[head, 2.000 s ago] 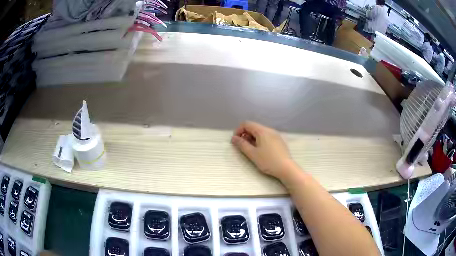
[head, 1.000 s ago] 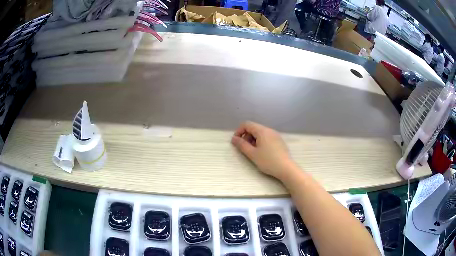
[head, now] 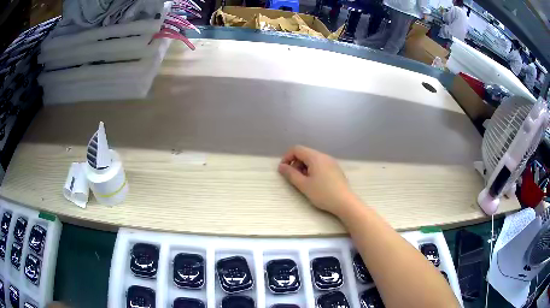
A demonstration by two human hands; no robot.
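My right hand (head: 316, 179) rests on the pale wooden board (head: 235, 207), its fingers loosely curled in; nothing shows in them. My left hand (head: 57, 305) is only a sliver of skin at the bottom left edge. A large white tray (head: 253, 241) of black watch bodies (head: 283, 275) lies below the board, partly covered by my right forearm. A larger white label roll (head: 110, 183) with a gridded strip (head: 96, 150) sticking up stands on the board at left, beside a small label roll (head: 76, 184). A faint clear piece (head: 190, 158) lies left of my right hand.
Stacked white trays (head: 99, 78) with pink strips (head: 175, 33) stand at back left. Another watch tray (head: 45, 240) is at lower left. A pink fan (head: 503, 156) and a white fan (head: 540, 246) are at right. An open cardboard box (head: 277, 21) and people (head: 455, 24) are behind.
My right hand and the trays have not visibly moved. In the background, a person in pale clothing now shows near the top right, where a person in dark patterned clothing was.
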